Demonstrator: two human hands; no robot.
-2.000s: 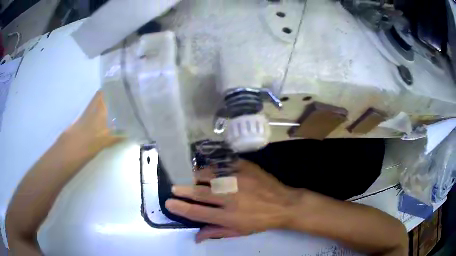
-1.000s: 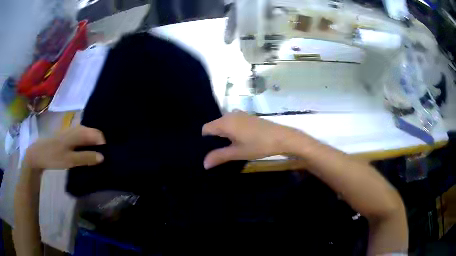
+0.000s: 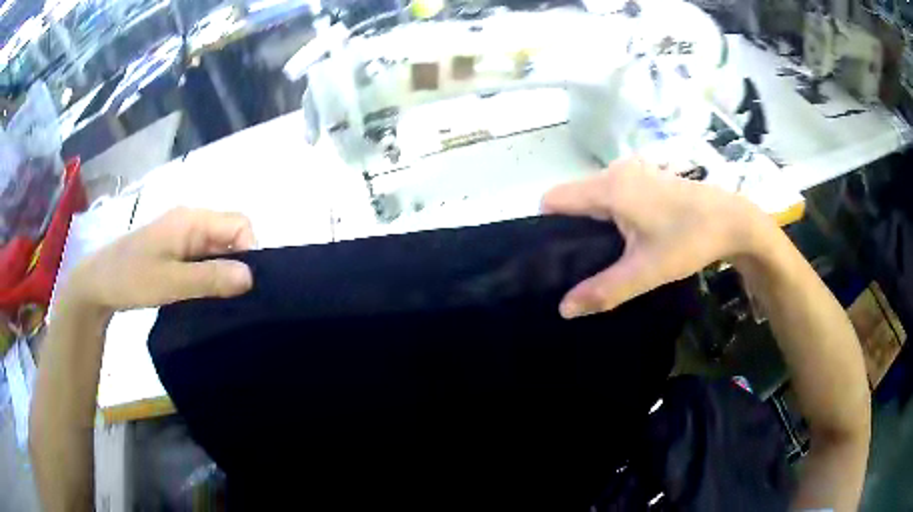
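A black garment (image 3: 420, 370) hangs between my two hands, its top edge stretched nearly straight in front of the table's edge. My left hand (image 3: 165, 262) pinches the left end of the top band between thumb and fingers. My right hand (image 3: 651, 235) holds the right part of the band, fingers behind it and thumb in front. The lower part of the garment runs down out of the picture. The off-white sewing machine (image 3: 491, 75) stands behind it, with its needle area (image 3: 383, 190) beyond the cloth.
The white table (image 3: 240, 190) has a yellow-brown edge. Red cloth (image 3: 40, 240) is at the far left. More black cloth (image 3: 716, 440) with small white marks lies at lower right. Another machine (image 3: 836, 50) stands at the back right.
The garment has moved from under the machine head to in front of the table. In the last second, my hands have moved apart, spreading its top edge, and the view has shifted back.
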